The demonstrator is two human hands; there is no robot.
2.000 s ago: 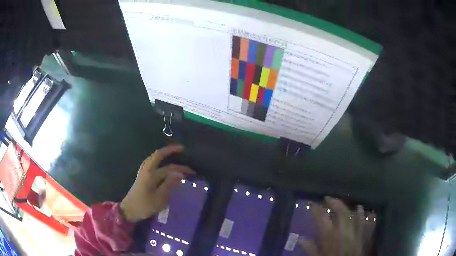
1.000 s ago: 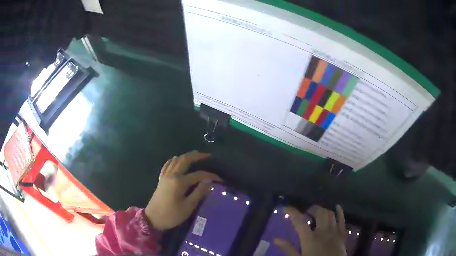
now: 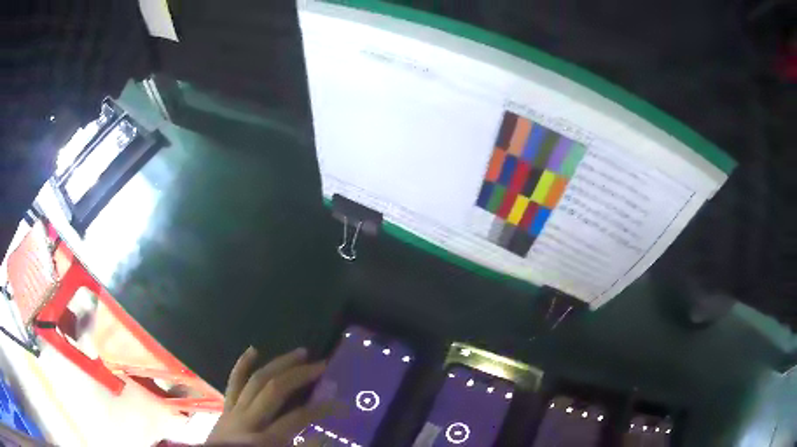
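Several smartphones lie side by side at the bottom, cut off by the lower edge. The leftmost phone (image 3: 371,371) and the second phone (image 3: 472,402) show purple screens with white dots and a white ring. A yellow-white glow lies along the second phone's top edge. The third phone (image 3: 568,426) and fourth phone (image 3: 649,429) are dimmer. My left hand (image 3: 271,397) is at the leftmost phone's left side, fingers apart, partly over its lower screen; no grip shows. My right hand is not in view. A white test chart (image 3: 402,113) with a colour checker (image 3: 529,183) stands behind.
Binder clips (image 3: 356,214) (image 3: 559,301) sit at the chart's lower edge. A dark frame with bright panels (image 3: 105,166) lies at the far left of the green table (image 3: 218,236). A red stool (image 3: 114,340) stands beside the table. A dark lump (image 3: 708,306) is right of the chart.
My right hand has left the picture. My left hand has moved down and left, lower on the leftmost phone. White rings now show on two screens, and the glow has appeared at the second phone.
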